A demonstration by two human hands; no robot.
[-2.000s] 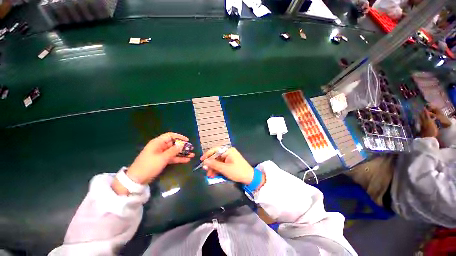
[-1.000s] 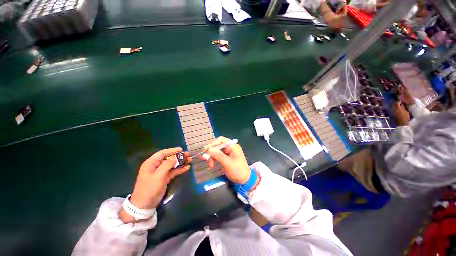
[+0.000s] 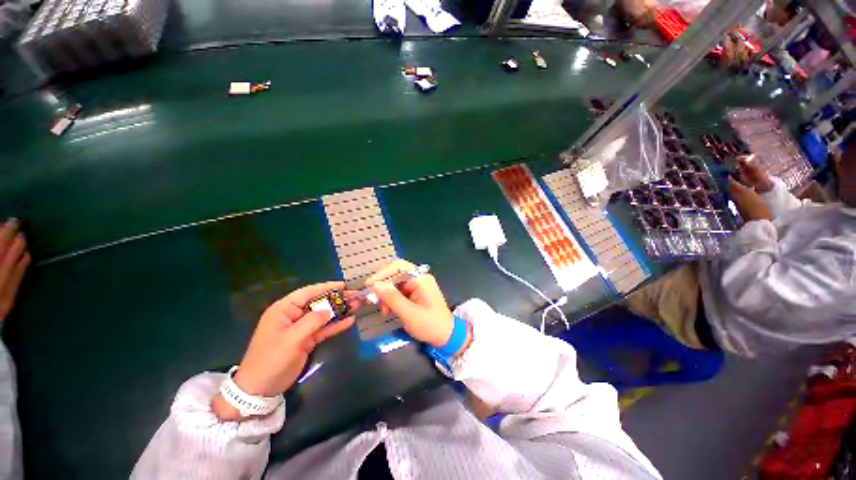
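Observation:
My left hand (image 3: 284, 339) holds a small circuit module (image 3: 328, 305), dark and silver with a gold-yellow part, between thumb and fingers. My right hand (image 3: 413, 305) holds a slim white pen-like tool (image 3: 409, 274), its thin tip at the module's right side; whether it touches cannot be told. A tan die-cut sheet (image 3: 357, 230) with dark cross lines and blue edges lies behind and partly under my right hand. The copper-orange sticker sheet (image 3: 544, 225) lies further right, with a second tan sheet (image 3: 597, 234) beside it.
A white adapter (image 3: 486, 232) with a cable lies right of my hands. More modules (image 3: 248, 88) lie on the green belt (image 3: 310, 131). A clear bag (image 3: 638, 155) is by the metal post (image 3: 657, 70). A neighbour's blister tray (image 3: 678, 206) and sleeve (image 3: 788, 272) are at right; another person's hand (image 3: 11, 262) is at left.
The tool tip has risen from below the module to its right side. The view has shifted, and another person's hand and sleeve have appeared at the left edge.

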